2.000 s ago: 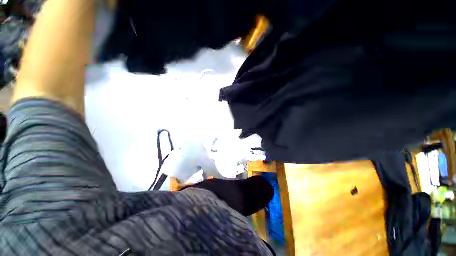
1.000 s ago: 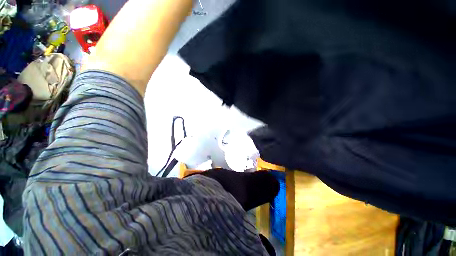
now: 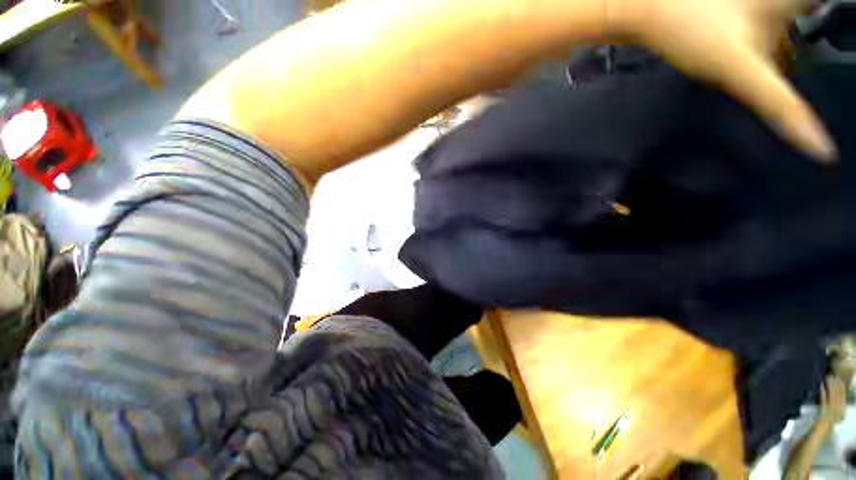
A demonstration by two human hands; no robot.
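A large dark garment [image 3: 563, 234] spreads over the table and fills the right half of the view, with folds and a loose lower edge. My left arm reaches across the top from a striped sleeve. My left hand [image 3: 751, 75] is over the garment at the upper right, blurred, its thumb spread away from the other fingers, which are partly cut off by the top edge. It looks open. My right hand is not in view. A thin green tool, perhaps snips [image 3: 608, 437], lies on the wooden table [image 3: 563, 375].
Another person's arm [image 3: 815, 431] and white clothing are at the lower right. A red object [image 3: 52, 145] stands on the grey floor [image 3: 211, 61] at the left. Beige cloth [image 3: 21, 262] lies at the left edge. Wooden furniture legs [image 3: 122, 47] show at the upper left.
My left arm has swung from upward to rightward, and my hand has come into view over the garment. The garment's lower edge has shifted up, and the green tool now shows.
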